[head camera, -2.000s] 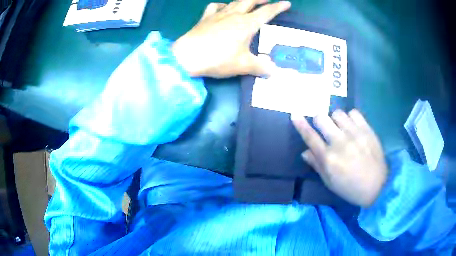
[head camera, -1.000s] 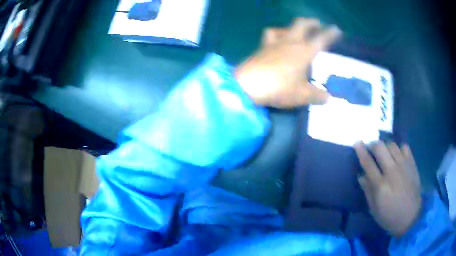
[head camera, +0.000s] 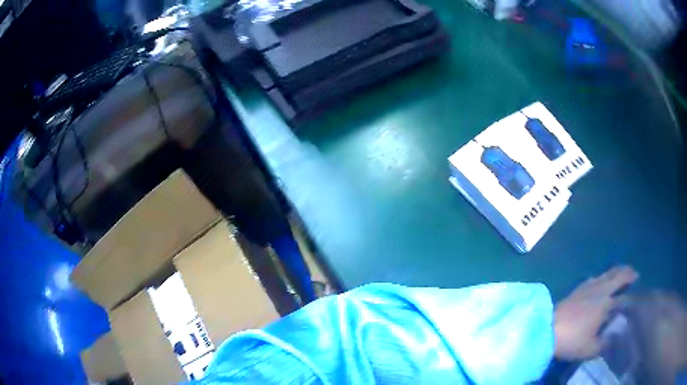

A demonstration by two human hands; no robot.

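Observation:
White booklets [head camera: 520, 177] with blue device pictures and dark print lie stacked on the green bench top, right of centre. My left hand [head camera: 595, 316] is at the lower right, below the stack and not touching it, its fingers partly spread. A blurred skin-toned shape beside it at the right edge looks like my right hand [head camera: 663, 331]. A blurred pale, paper-like thing [head camera: 603, 368] shows below and between them; whether either hand grips it cannot be told. The dark tray under the hands in earlier frames is out of view.
Stacked dark foam trays [head camera: 354, 53] sit at the bench's back left. An open brown carton [head camera: 218, 278] with white boxes [head camera: 184, 331] stands lower left, beside a large dark case-like object [head camera: 120, 143]. A blurred blue item [head camera: 587, 45] lies far right.
The view has swung left, bringing the carton, foam trays and whole booklet stack into view. The dark tray and its booklet left the picture. My hands now show lower right, close together.

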